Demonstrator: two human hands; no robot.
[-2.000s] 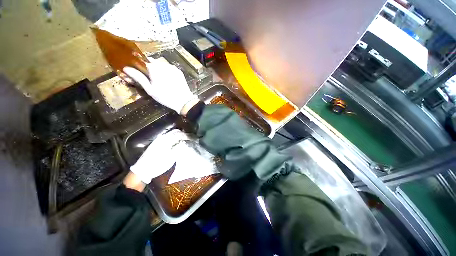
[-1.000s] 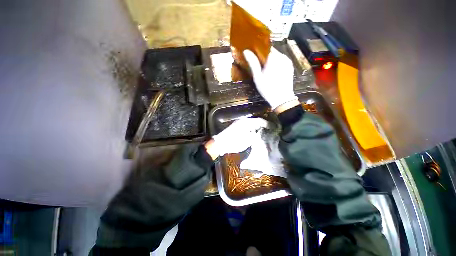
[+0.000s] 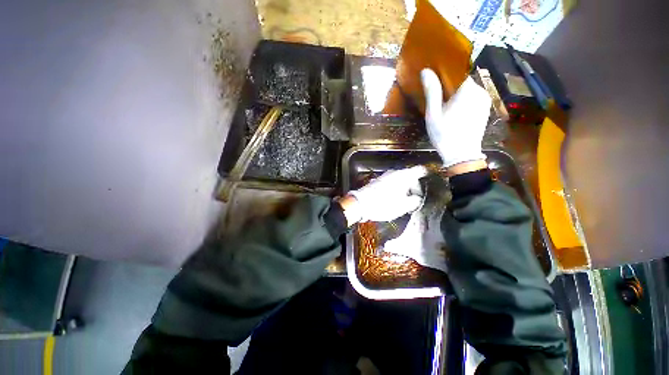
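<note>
My right hand (image 3: 460,121), in a white glove, holds an orange sheet (image 3: 433,55) upright at the solder pot, whose bright silvery surface (image 3: 377,86) shows left of the sheet. My left hand (image 3: 386,195), in a white glove, is over the steel tray (image 3: 352,253) and grips a crumpled white-grey cloth (image 3: 422,238). Its fingertips are partly hidden in the cloth's dark part. Thin copper-coloured wires (image 3: 381,265) lie loose in the tray under and beside the cloth.
A black dross tray (image 3: 238,143) with grey crumbs and a tan stick (image 3: 253,150) stands left of the pot. A black box (image 3: 524,110) with a red light and a blue pen-like tool (image 3: 532,75) is at the right. An orange strip (image 3: 555,187) runs along the right panel.
The camera view has turned, so the bench sits further right in the picture. Both hands keep their holds on the orange sheet and the cloth.
</note>
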